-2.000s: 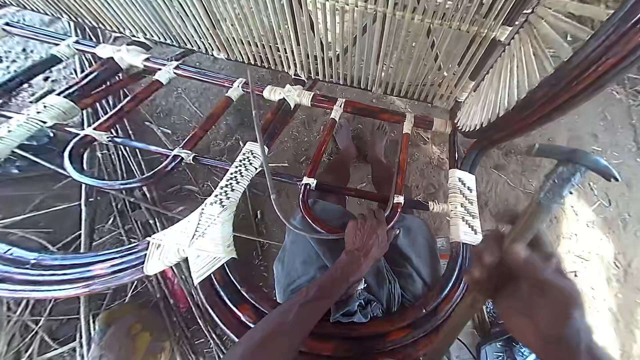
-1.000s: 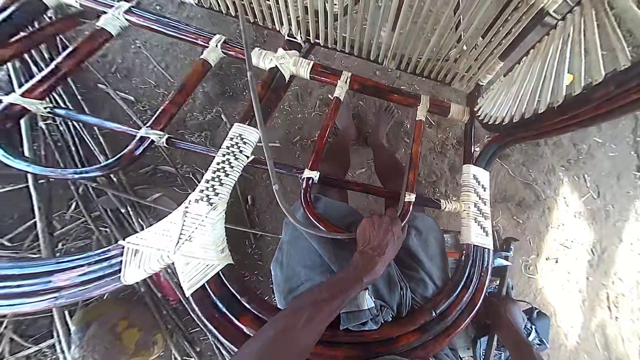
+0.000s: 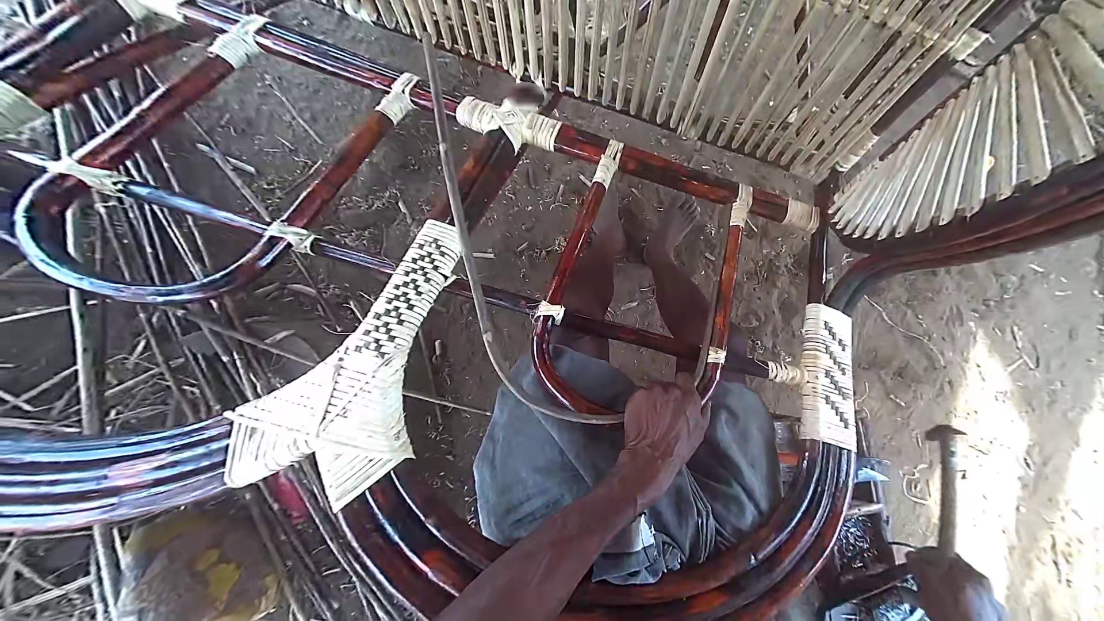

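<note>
My left hand [image 3: 664, 423] is closed around a thin bent cane strip [image 3: 492, 336] and the lower right bend of a U-shaped brown cane loop [image 3: 559, 371]. One end of the strip rises past the rail at upper left; the other lies along the loop's right leg. Pale bindings tie the loop to a red-brown rail [image 3: 664, 170] and a thinner crossbar [image 3: 634, 335]. At the lower right edge, my right hand [image 3: 953, 586] is around the handle of a hammer [image 3: 947, 483], whose head points away from me. That hand is partly out of view.
Thick curved cane rods [image 3: 733, 561] of the frame pass around my lap. Patterned woven wraps [image 3: 828, 375] cover joints. A slatted cane panel [image 3: 655, 65] stands beyond. Cane sticks [image 3: 82, 345] lie on the ground at left. Dark items [image 3: 862, 526] sit beside my right hand.
My right hand has lowered from beside the frame to the lower right, and the hammer with it. My left hand stays on the loop and strip.
</note>
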